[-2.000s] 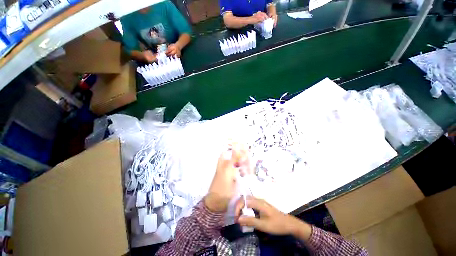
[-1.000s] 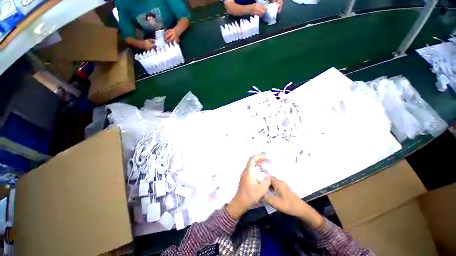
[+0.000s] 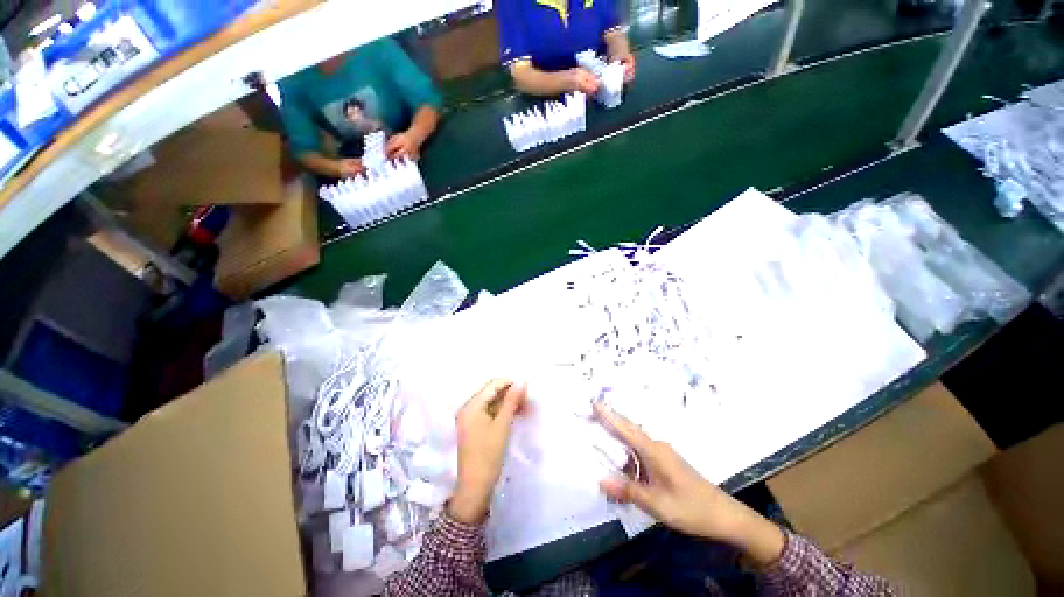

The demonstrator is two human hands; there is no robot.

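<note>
My left hand (image 3: 483,441) is above the white work sheet (image 3: 531,317), its thumb and fingers close to each other; glare hides whether anything is between them. My right hand (image 3: 677,487) is to its right, around a white coiled cable (image 3: 631,462) near the bench edge; glare blurs its outline. Power adapters with white cords (image 3: 356,542) are heaped at left. Small white pieces (image 3: 639,306) with dark tips lie heaped on the sheet.
A brown carton (image 3: 175,484) stands at left, an open carton (image 3: 904,490) at lower right. Clear plastic bags (image 3: 933,274) lie at right and behind the adapters. Across the green conveyor, two people handle white blocks (image 3: 379,194) in rows.
My hands, together a second ago, are now apart, left hand moved left and right hand slightly right. The view has shifted, showing more of the people opposite.
</note>
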